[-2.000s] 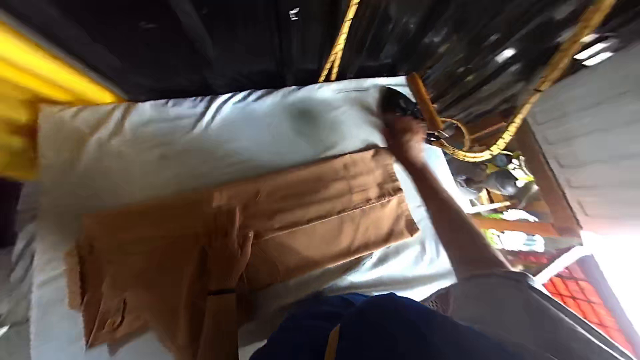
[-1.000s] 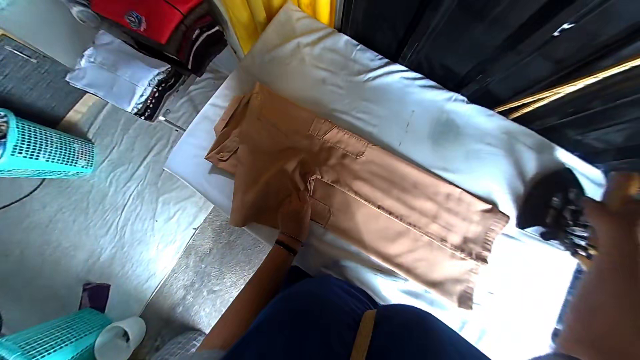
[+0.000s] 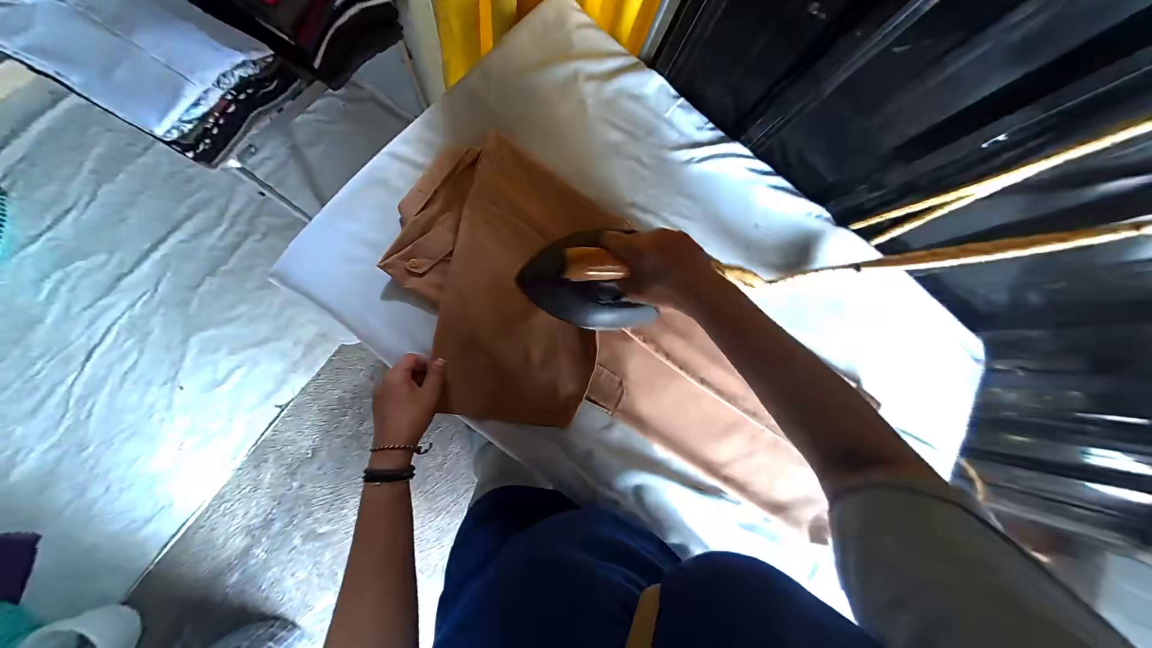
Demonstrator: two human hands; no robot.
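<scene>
Tan trousers (image 3: 504, 342) lie on a white cloth-covered table (image 3: 333, 243), with a folded-over part at the left and the legs running toward the lower right. My right hand (image 3: 661, 265) grips the orange-brown handle of a clothes iron (image 3: 576, 292), whose plate is over the trousers near the middle, its tip pointing left. A cord wrapped in yellowish cloth runs from behind the hand to the right. My left hand (image 3: 409, 391) pinches the near left edge of the folded part between thumb and fingers. The iron's underside is hidden.
Folded grey and dark textiles (image 3: 180, 81) lie at the upper left. A yellow surface (image 3: 463, 40) stands behind the table, and a dark corrugated wall (image 3: 855, 99) runs along the far right side. A white cylindrical object (image 3: 85, 625) is at the lower left, on the floor side.
My right hand has brought the iron from the table's right end onto the trousers. My left hand has moved to the edge of the cloth, part of which is now folded over. The view has turned.
</scene>
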